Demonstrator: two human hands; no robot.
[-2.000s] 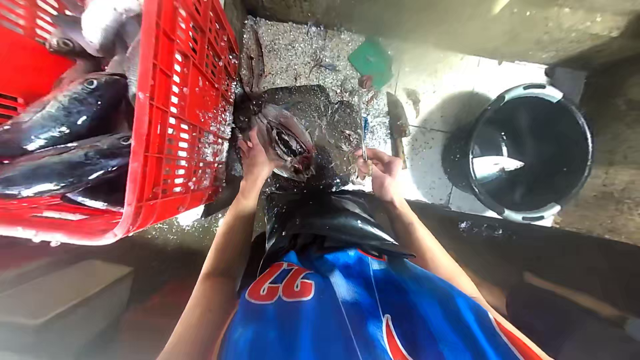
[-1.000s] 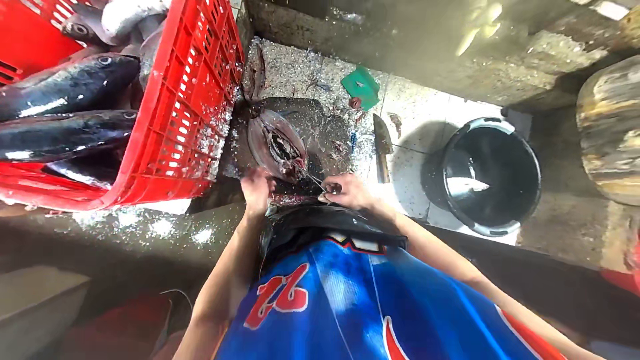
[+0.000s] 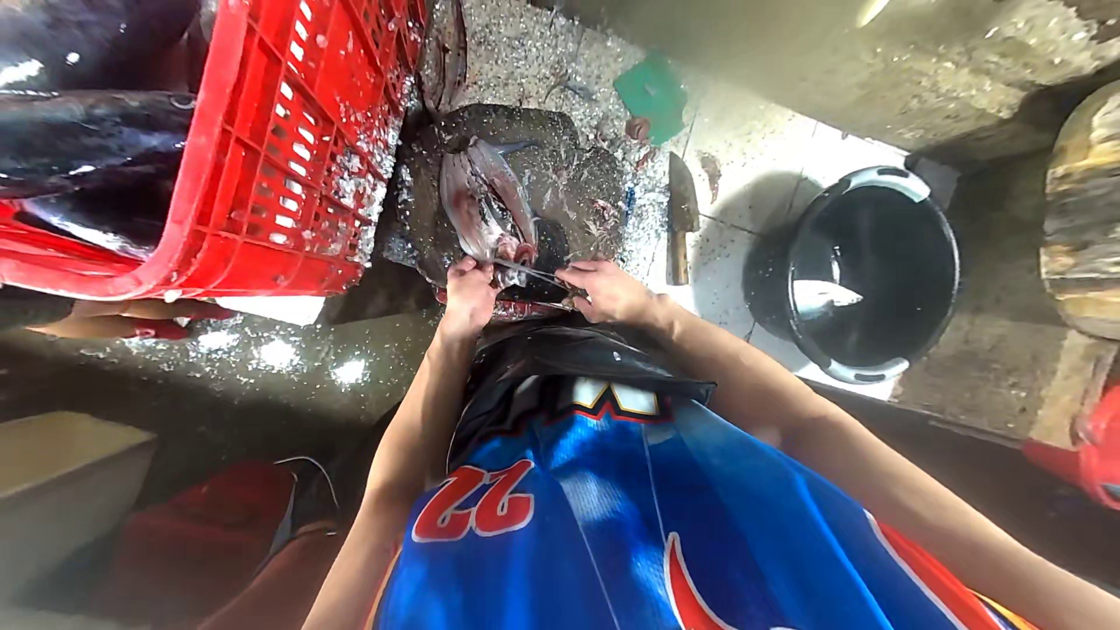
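A fish cut open along its body (image 3: 481,197) lies on a dark, wet cutting block (image 3: 569,144). At its near end, my left hand (image 3: 471,284) grips the fish. My right hand (image 3: 604,289) pinches the other end of a thin, pale strand or strip (image 3: 532,271) stretched between the two hands; its exact nature is unclear. Reddish flesh (image 3: 525,309) shows just below the hands, beside my black apron. A knife with a wooden handle (image 3: 680,210) lies right of the block, touched by neither hand.
A red plastic crate (image 3: 210,201) holding several whole fish (image 3: 87,144) stands at the left. A green plastic piece (image 3: 652,96) lies beyond the knife. The black bucket (image 3: 949,262) at the right holds a small silvery fish (image 3: 822,296). A wooden block (image 3: 1085,210) sits at the far right.
Two seconds ago my right hand was farther from the fish, beside the block; it has moved in near my left hand. The opened fish now lies turned differently on the block.
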